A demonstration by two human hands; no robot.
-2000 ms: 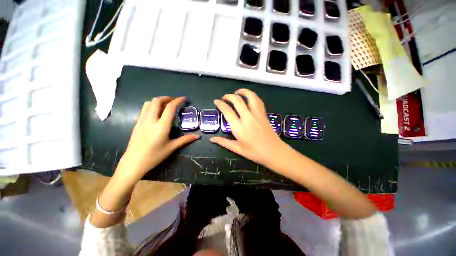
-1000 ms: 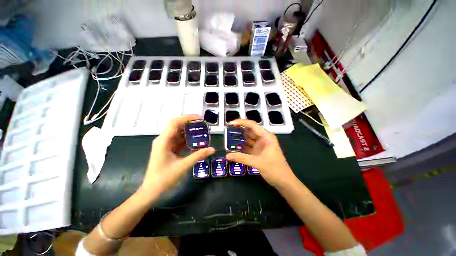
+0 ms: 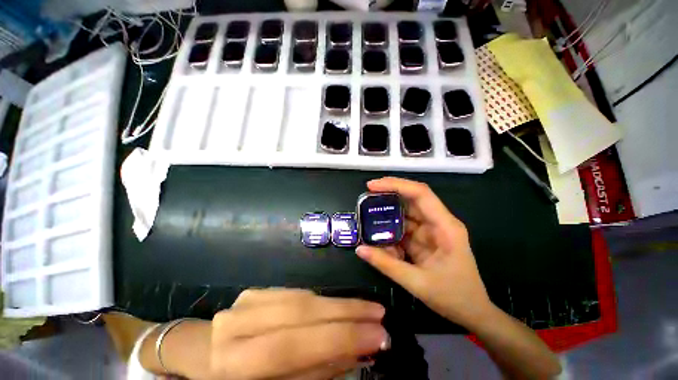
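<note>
My right hand [image 3: 438, 260] holds a watch unit [image 3: 381, 219] by its edges between thumb and fingers, screen up, lit with white text and a white bar. Two lit purple-blue watch units, a left one [image 3: 315, 229] and one beside it [image 3: 344, 229], lie side by side on the mat, left of the held one. My left hand [image 3: 297, 334] is near the bench's front edge, large in view, fingers together and pointing right. Its palm side is hidden, so I cannot tell if it holds anything. The white tray [image 3: 245, 159] behind holds rows of dark watches [image 3: 375, 138].
An empty white tray [image 3: 56, 185] lies at the left, with a crumpled white wipe [image 3: 146, 185] beside it. White cables [image 3: 137, 111] are at the back left. Yellow paper [image 3: 554, 96], a dotted sheet [image 3: 505, 85], a pen [image 3: 531, 174] and a red box [image 3: 606, 189] are at the right.
A second ago each hand held a watch above a row of lit ones. Now the left hand is lower and nearer, the right holds one watch further right, and fewer lit watches show on the mat.
</note>
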